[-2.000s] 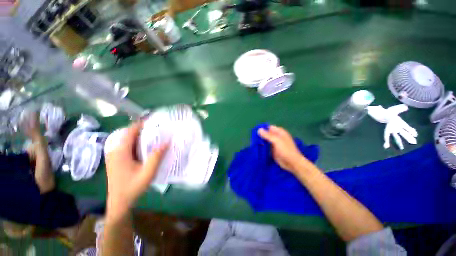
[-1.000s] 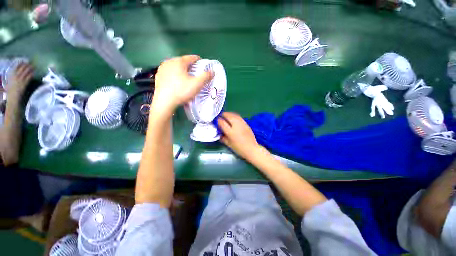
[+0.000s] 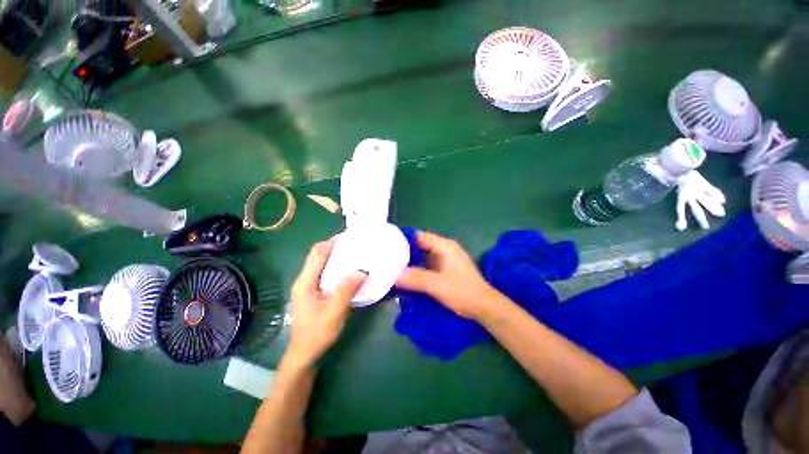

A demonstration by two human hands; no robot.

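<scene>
A white clip-on fan (image 3: 371,191) is held over the bench in front of me, a smooth rounded white part towards me and a narrower part pointing away. Its grille is not visible. My left hand (image 3: 321,306) grips the rounded part from the left, thumb on top. My right hand (image 3: 451,277) is at its right side, with the bright blue cleaning cloth (image 3: 532,257) bunched under and behind the fingers. The cloth trails right across the bench. A pale cleaning block (image 3: 250,377) lies flat left of my left forearm.
On the left are a black fan (image 3: 202,310), several white fans (image 3: 133,306), a black object (image 3: 204,235) and a tape roll (image 3: 270,207). A white fan (image 3: 522,69) lies ahead. On the right are a water bottle (image 3: 634,184), a white glove (image 3: 699,199) and more fans (image 3: 714,108). People sit at both sides.
The held fan has turned from upright, grille showing, to its smooth rounded part facing me. My left hand has moved from its top to its near end. The cloth is now bunched by the fan.
</scene>
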